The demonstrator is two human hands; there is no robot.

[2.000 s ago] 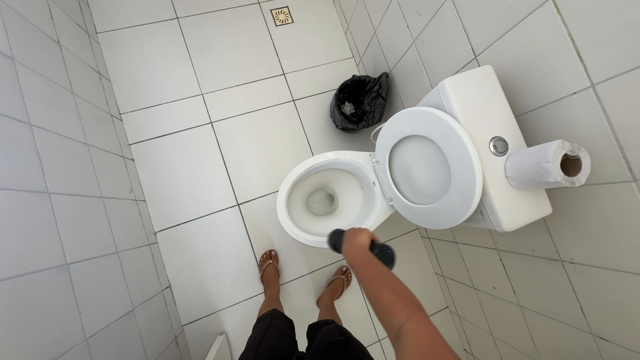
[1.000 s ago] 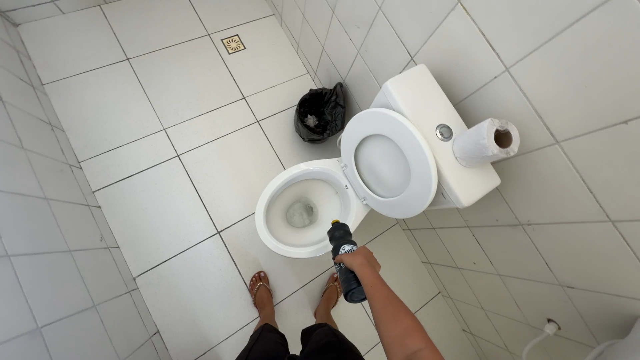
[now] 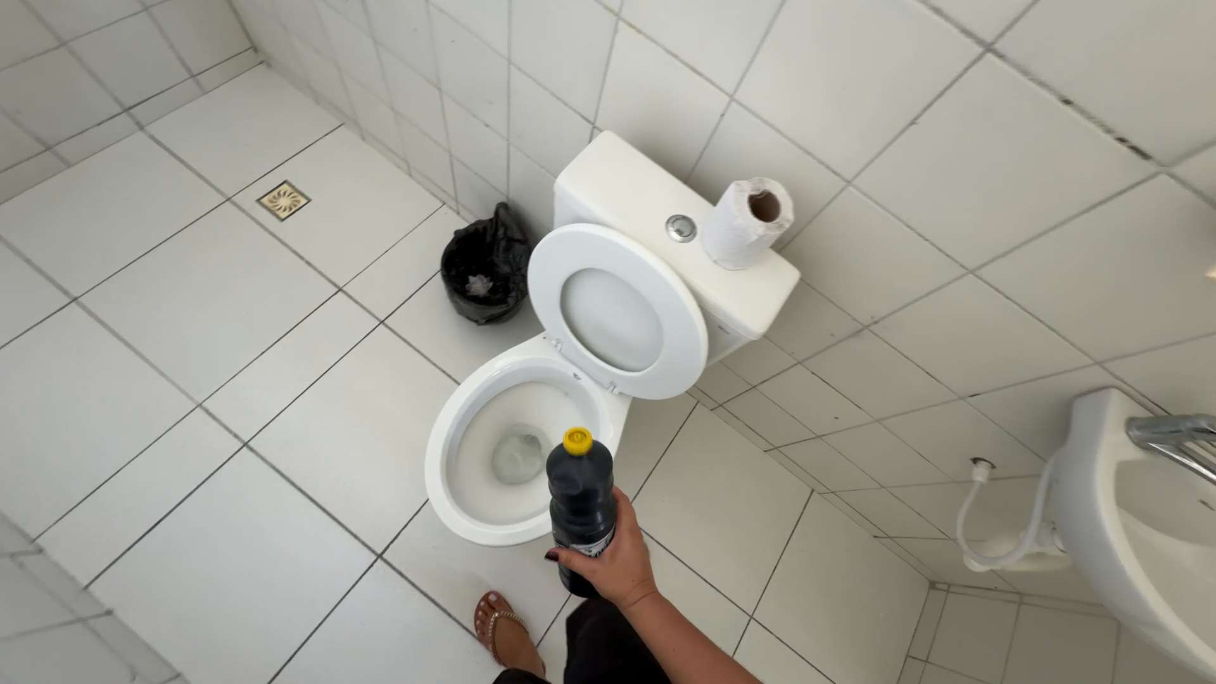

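Observation:
My right hand (image 3: 622, 560) grips a dark plastic bottle (image 3: 581, 494) around its lower part. The bottle has a yellow cap (image 3: 578, 441) and a label with writing. It stands nearly upright, its top overlapping the near right rim of the white toilet bowl (image 3: 445, 475) in the view. Water shows at the bottom of the bowl. The toilet seat and lid (image 3: 692, 323) are raised against the cistern (image 3: 608, 176). My left hand is out of view.
A toilet paper roll (image 3: 736, 228) stands on the cistern beside the flush button (image 3: 681, 228). A black-lined waste bin (image 3: 486, 271) sits left of the toilet. A washbasin (image 3: 1088, 494) with a hose is at right. A floor drain (image 3: 284, 200) lies at upper left; a sandalled foot (image 3: 508, 635) is below.
The bottle was tilted with its top toward the bowl; now it is more upright, cap facing up, still in my right hand. The view has swung right, bringing in the washbasin.

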